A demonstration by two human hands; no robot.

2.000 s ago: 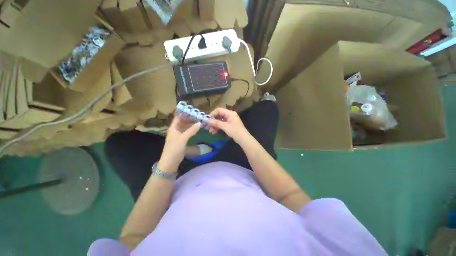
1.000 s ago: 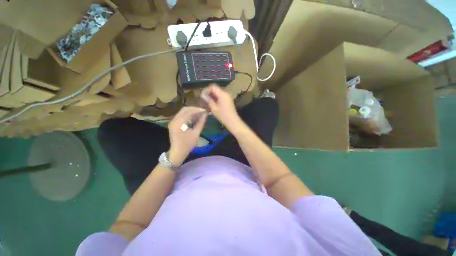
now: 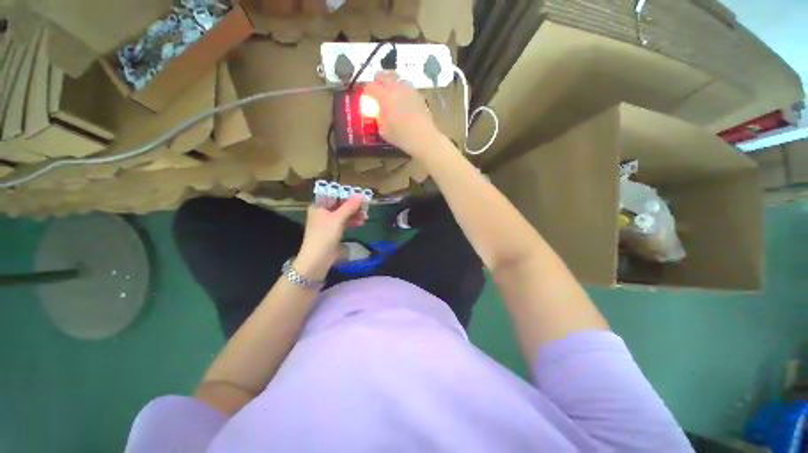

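My left hand [image 3: 333, 228] holds a row of several small white-silver modules [image 3: 343, 192] with ring-like ends, in front of the black box. My right hand [image 3: 396, 108] is over the black multi-slot box [image 3: 352, 139] and covers its right part. A bright red-orange glow shows at its fingertips on the box. Whether the fingers hold a module there is hidden by the hand and the glare.
A white power strip [image 3: 407, 62] with dark plugs lies behind the box. A grey cable [image 3: 182, 134] runs left past an open carton of modules [image 3: 146, 78]. A large open carton [image 3: 567, 199] holding a clear bag [image 3: 648, 217] stands at right, near flattened cartons [image 3: 567, 62].
My right hand has moved forward onto the black box, where a bright glow now shows. My left hand has parted from it, and its row of modules is now in plain view.
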